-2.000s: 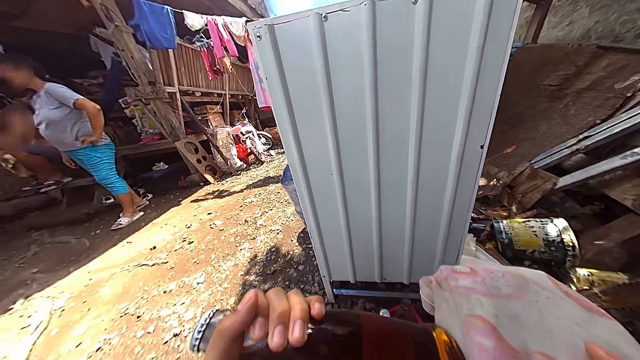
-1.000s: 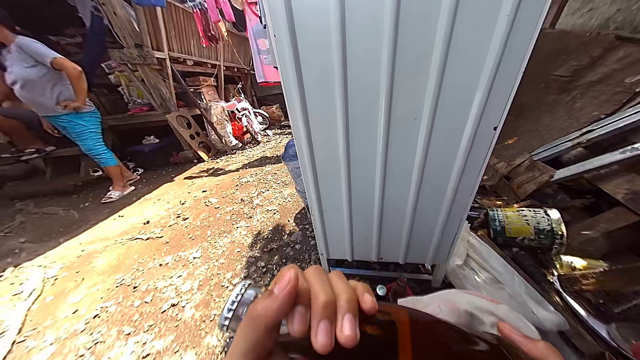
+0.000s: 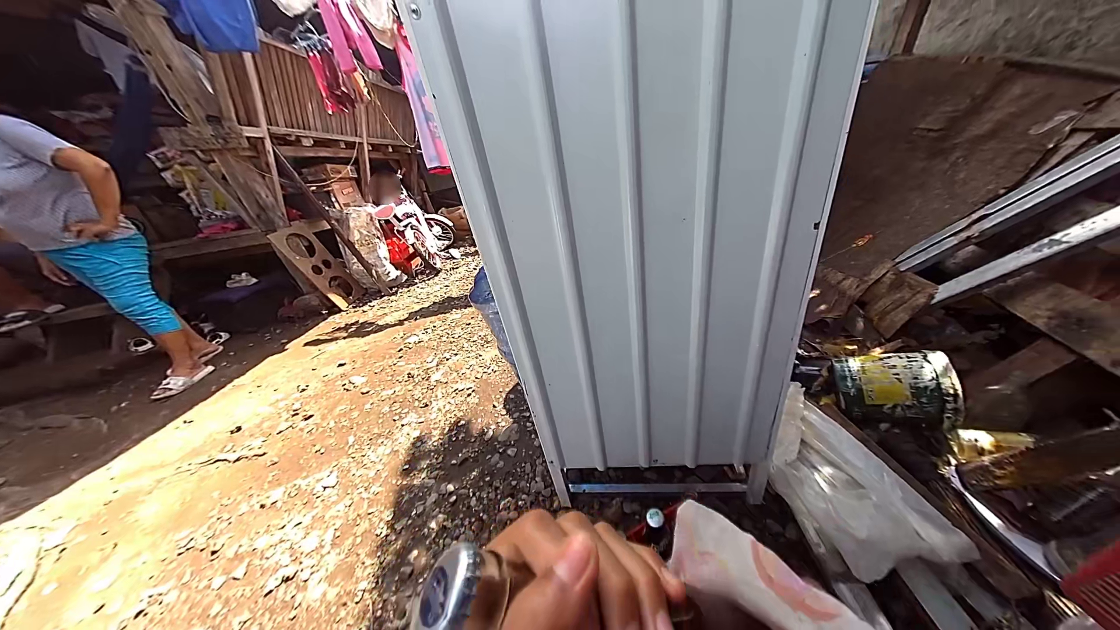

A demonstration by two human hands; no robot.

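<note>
My left hand (image 3: 582,573) is closed around the neck of a brown glass bottle (image 3: 490,584) at the bottom centre, its metal crown cap pointing to the left. Most of the bottle is hidden by the fingers and the frame's lower edge. A whitish cloth with pink marks (image 3: 744,569) lies just right of the fingers. My right hand is not visible. Behind the cloth, another capped bottle (image 3: 654,521) stands low near the foot of a grey ribbed metal cabinet (image 3: 656,236).
Clear plastic sheeting (image 3: 857,490), a paint-spattered can (image 3: 901,385), wood scraps and metal bars (image 3: 1032,227) lie to the right. A person (image 3: 96,227) stands at the left on stony ground (image 3: 306,455). A small bicycle (image 3: 420,227) is farther back.
My left hand has closed more fully over the bottle's neck, and the cap now faces more toward the camera. My right hand, seen at the cloth before, has left view.
</note>
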